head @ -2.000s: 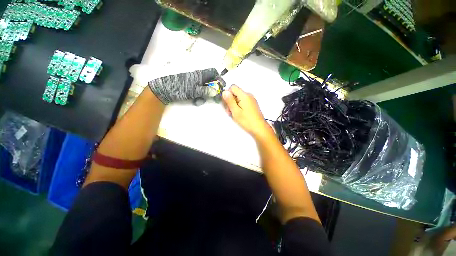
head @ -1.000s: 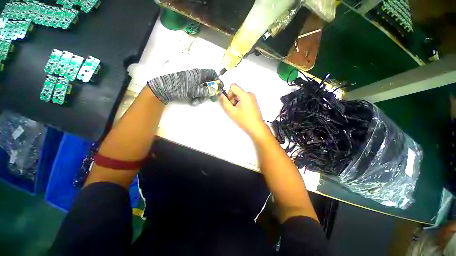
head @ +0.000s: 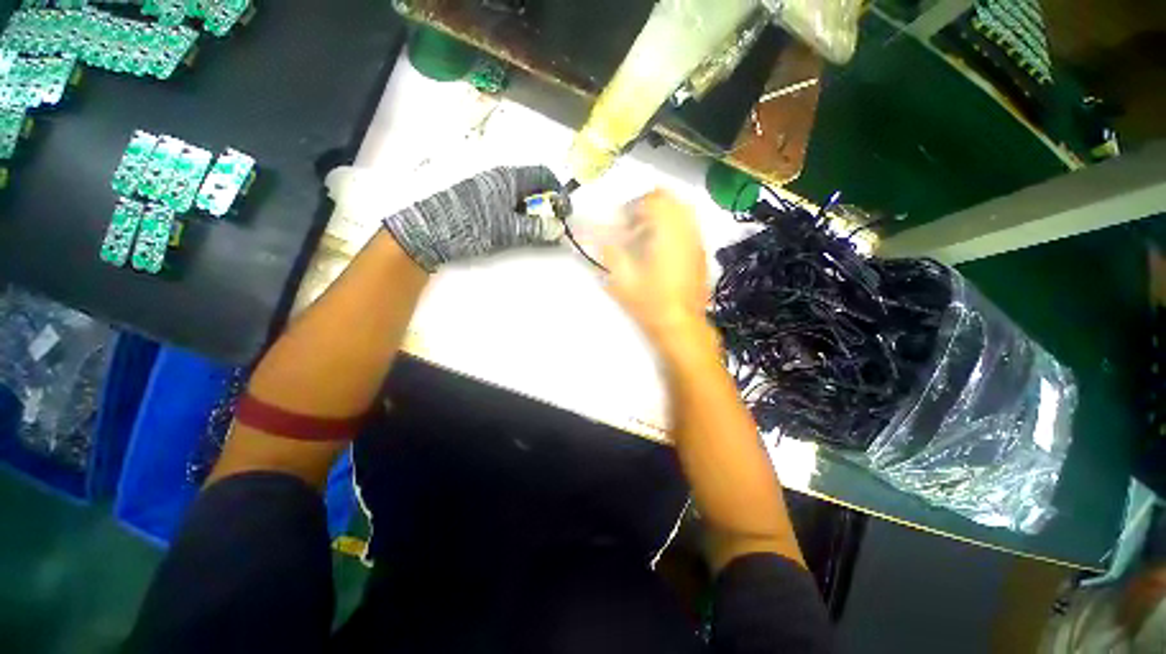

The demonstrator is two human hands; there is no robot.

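My left hand [head: 480, 220], in a grey-black striped knit glove, holds a small circuit board [head: 542, 205] over the white work sheet [head: 512, 319]. A thin black cable [head: 584, 252] runs from the board down toward my right hand. My bare right hand [head: 659, 262] is blurred, just right of the cable; whether its fingers grip the cable cannot be told. The pale yellow wrapped arm [head: 633, 105] slants down to a narrow dark tip beside the gloved fingers.
Green-white board groups [head: 160, 179] lie on the black mat [head: 275, 102] at left. A tangled black cable bundle [head: 818, 319] in clear plastic [head: 991, 409] lies at right. A brown stand [head: 780, 121] is at top centre. Blue bins [head: 160, 441] sit below the left bench edge.
My right hand has moved right and slightly up, away from my gloved hand, exposing the black cable. The gloved hand stays near the dark tip, still holding the board.
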